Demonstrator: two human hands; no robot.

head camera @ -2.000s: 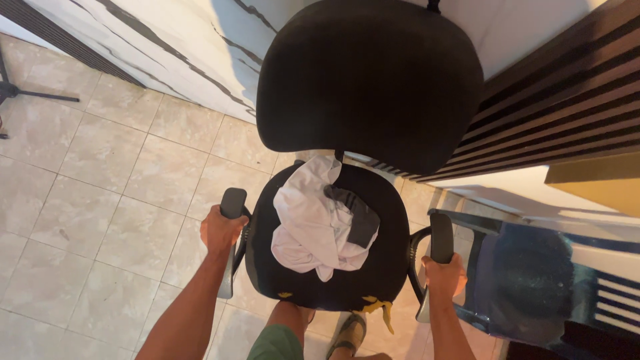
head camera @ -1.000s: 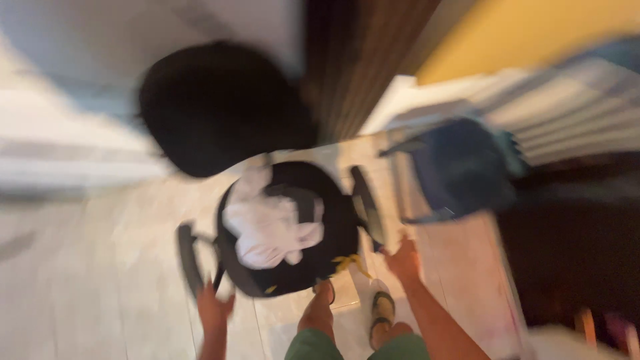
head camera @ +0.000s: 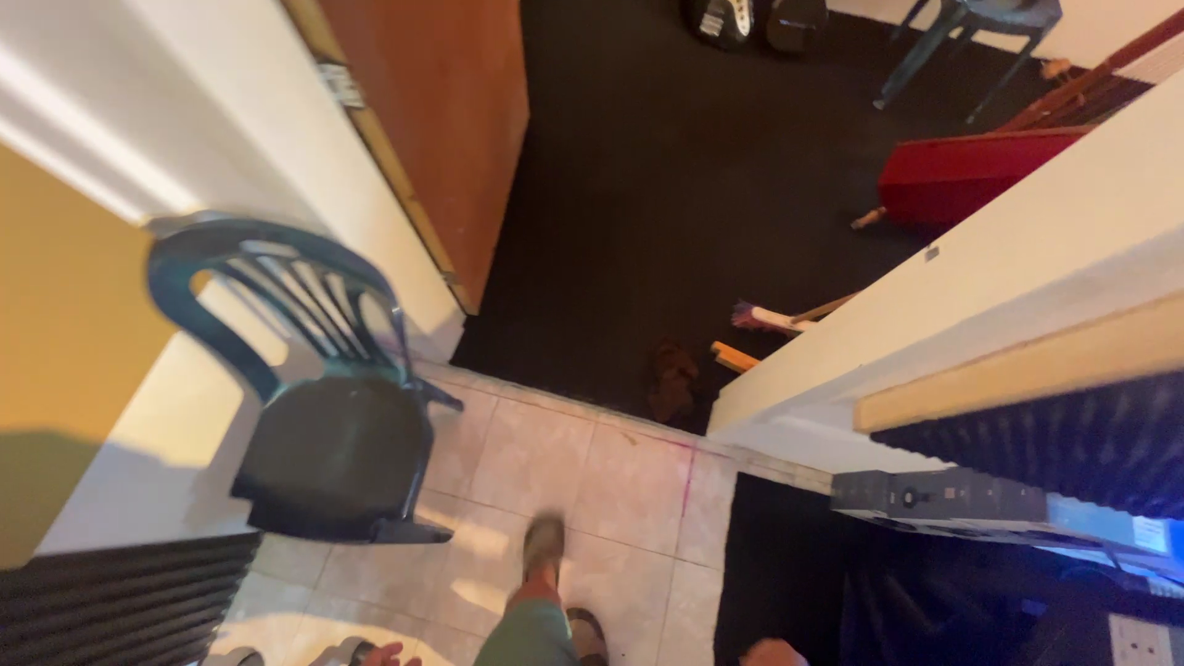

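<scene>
Only the fingertips of my left hand (head camera: 390, 655) show at the bottom edge, apart from each other, with nothing seen in them. Part of my right hand (head camera: 775, 653) is at the bottom edge, right of my legs; its fingers are hidden, so what it does cannot be told. A dark green plastic chair (head camera: 338, 453) stands to the left, against the wall, touched by neither hand. My sandaled foot (head camera: 544, 546) is on the tiled floor (head camera: 624, 490) in front of a doorway.
A brown door (head camera: 453, 120) stands open at a dark-floored room (head camera: 647, 185). Inside are a brush head (head camera: 763, 317), a red object (head camera: 971, 176) and another plastic chair (head camera: 980, 28). Dark equipment (head camera: 962, 495) sits at the right. Footwear (head camera: 236, 657) lies at the lower left.
The view has swung to the doorway. The black armchair with white cloth on its seat, whose armrests my hands held at first, is out of view; my hands had come off it by the second frame.
</scene>
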